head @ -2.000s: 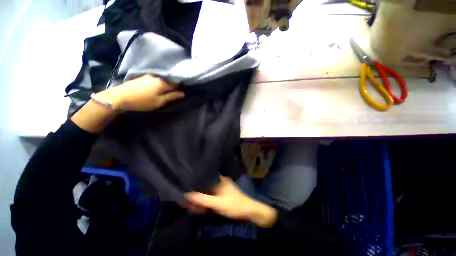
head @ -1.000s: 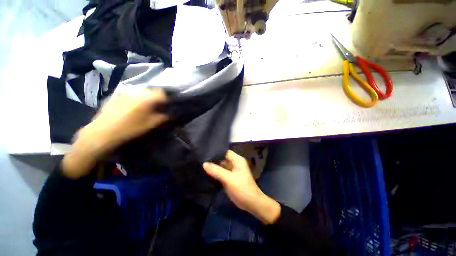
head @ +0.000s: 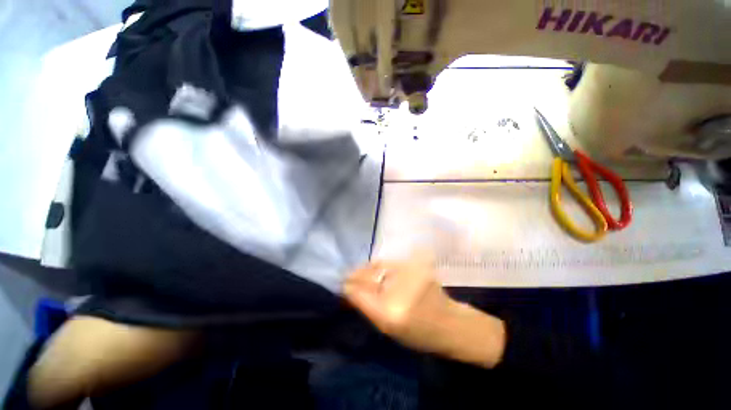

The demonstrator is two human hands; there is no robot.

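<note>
The black garment fabric (head: 184,264) lies over the table's left part and its front edge. A light grey interfaced area (head: 232,180) faces up on it, blurred by motion. My right hand (head: 409,308) pinches the fabric's right corner at the table's front edge, below the needle area. My left hand (head: 104,356) is at the lower left, blurred, with its fingers hidden under the black fabric; its grip cannot be seen. The cream sewing machine head (head: 497,32) with the presser foot area (head: 381,112) stands behind the fabric's right edge.
Scissors with yellow and red handles (head: 589,196) lie on the table right of the needle. The white table (head: 497,232) has a printed ruler along its front edge. A black pile (head: 188,48) lies at the back left. A blue basket edge (head: 50,316) shows at lower left.
The view has shifted, showing more of the machine. The fabric is now spread flatter across the table with its grey side up. My left hand has moved down and under the fabric; my right hand is at its corner.
</note>
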